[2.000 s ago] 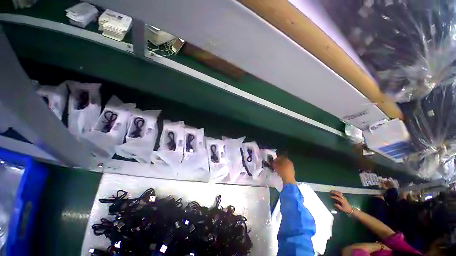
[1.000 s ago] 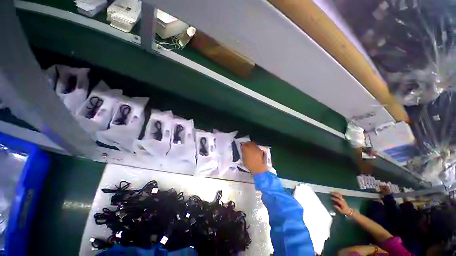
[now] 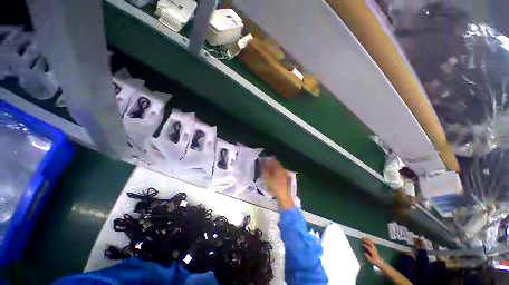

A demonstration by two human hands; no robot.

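Observation:
White pouches (image 3: 174, 146) stand in a row on the green belt, several showing a black coiled cable. My right hand (image 3: 274, 177), in a blue sleeve, is over the pouches at the right end of the row; it is blurred and its grip cannot be told. A tangled black cable pile (image 3: 192, 236) lies on a white board (image 3: 106, 236) in front of me. My left sleeve shows along the bottom edge, over the near side of the pile; my left hand itself is not visible. Flat white bags or sheets (image 3: 339, 257) lie right of my right sleeve.
A blue bin (image 3: 51, 167) with clear plastic is at the left. Another person's hand (image 3: 370, 251) is at the belt rail, right. Small white units (image 3: 406, 234) stand farther right. White boxes (image 3: 225, 26) and a brown carton (image 3: 270, 68) are behind; clear bags (image 3: 480, 78) hang upper right.
My right hand has moved left from the last pouch to the one beside it. My left sleeve has come in from the bottom edge. The view has tilted and shifted.

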